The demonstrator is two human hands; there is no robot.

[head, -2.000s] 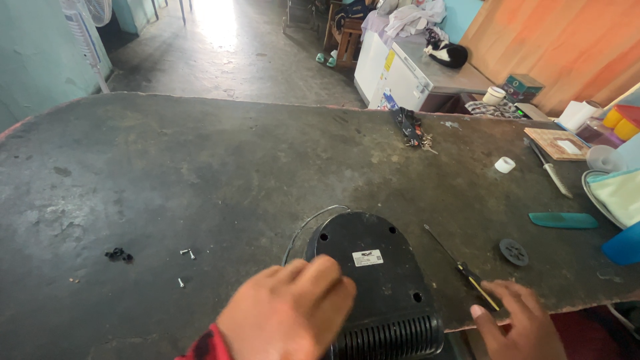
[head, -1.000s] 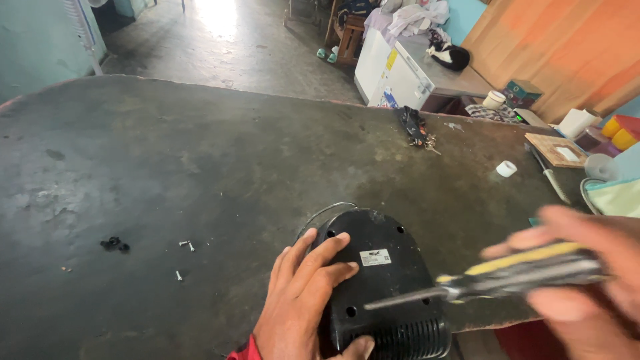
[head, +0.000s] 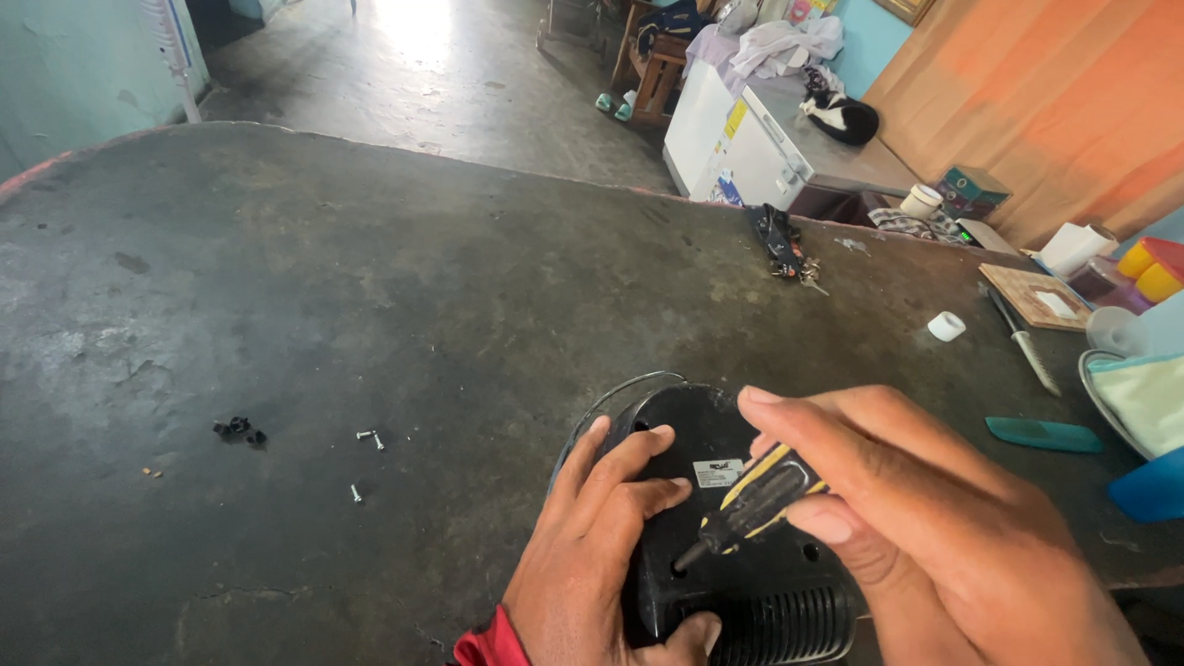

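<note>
A black plastic housing (head: 740,592) with a vented end and a white label lies near the table's front edge. My left hand (head: 601,546) grips its left side, fingers spread over the top and thumb by the vents. My right hand (head: 925,499) holds a screwdriver (head: 766,495) with a black and yellow handle; its shaft goes into a screw hole at the housing's lower left. Another hole shows to the right. Loose screws (head: 356,494) and small black parts (head: 239,430) lie on the table to the left.
Keys with a black holder (head: 782,242) lie at the table's far edge. On the right are a white roll (head: 946,326), a knife (head: 1027,347), a wooden board (head: 1036,296), a teal comb (head: 1043,435) and a blue container (head: 1152,486). A cat (head: 840,116) lies on a white chest freezer beyond.
My right hand, near the screwdriver on the table two seconds ago, has picked it up and brought it down into the housing's hole. My left hand has settled on the housing.
</note>
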